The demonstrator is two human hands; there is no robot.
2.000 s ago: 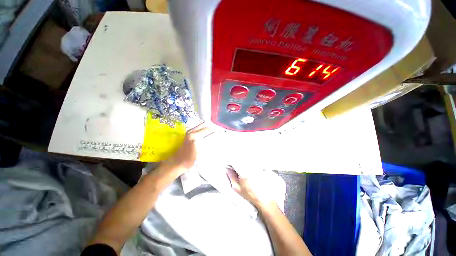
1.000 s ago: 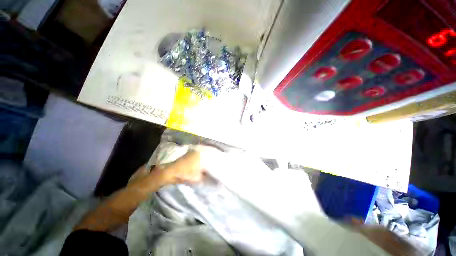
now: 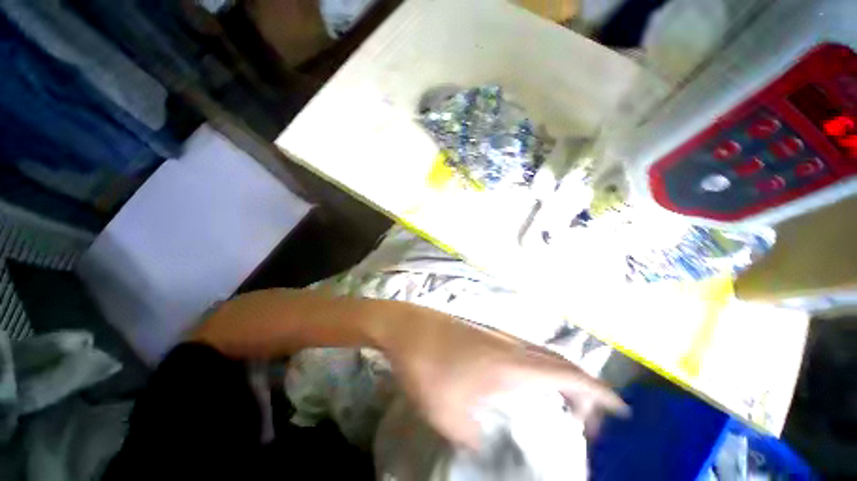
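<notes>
The pale grey-white garment (image 3: 540,446) lies bunched below the table's front edge. My left hand (image 3: 479,380) reaches across to the right over it, with cloth between thumb and fingers; it is blurred, but appears to hold the cloth. My right hand is not in view. The white button machine head (image 3: 648,155) with its red panel (image 3: 695,193) stands at the upper right. Its red digits are blurred. A heap of silver-blue metal parts (image 3: 489,136) lies left of the machine, and a second heap (image 3: 691,252) lies below the head in clear plastic.
The off-white tabletop (image 3: 376,122) slants down to the right, with yellow tape (image 3: 709,329) near its front edge. A blue crate (image 3: 658,437) stands at the lower right. A pale side stand (image 3: 193,230) is at the left. A brown box (image 3: 799,258) is behind the machine.
My left hand has left the table edge by the machine and moved down and right with the garment. My right hand has gone out of view. The camera view has turned and shifted left.
</notes>
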